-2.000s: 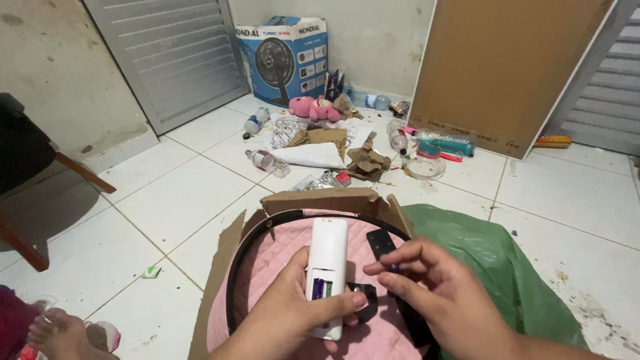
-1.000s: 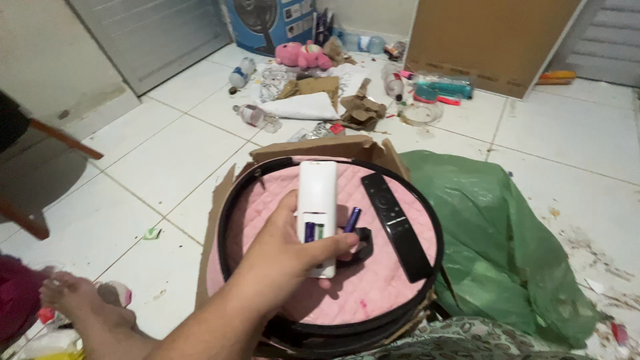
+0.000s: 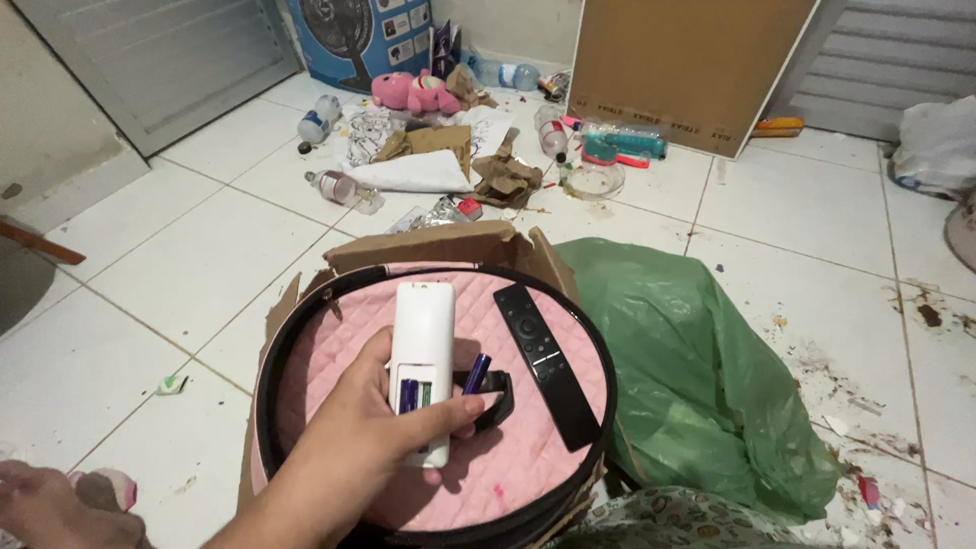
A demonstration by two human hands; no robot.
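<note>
My left hand (image 3: pixel 381 419) grips a white remote control (image 3: pixel 424 328), back side up, with its battery compartment uncovered. One purple battery (image 3: pixel 409 396) lies in the left slot; the slot beside it shows bare green inside. A second purple battery (image 3: pixel 477 372) sticks up beside the remote, near my left thumb; whether it is held or rests on something cannot be told. Under my hand is a round pink quilted case (image 3: pixel 343 328) with a black rim, and a black object (image 3: pixel 499 400) partly hidden on it. A black remote control (image 3: pixel 547 366) lies to the right. My right hand is out of view.
Torn cardboard (image 3: pixel 427 242) surrounds the case. A green plastic bag (image 3: pixel 671 366) lies at its right. Farther off are plastic bottles (image 3: pixel 335 187), a pink plush toy (image 3: pixel 415 93), crumpled brown paper (image 3: pixel 507 179) and a leaning brown board (image 3: pixel 686 69). A bare foot (image 3: pixel 69 503) shows at lower left.
My right hand, beside the white remote two seconds ago, has left the view. The black remote, partly covered by it then, now shows whole. The view has tilted down somewhat.
</note>
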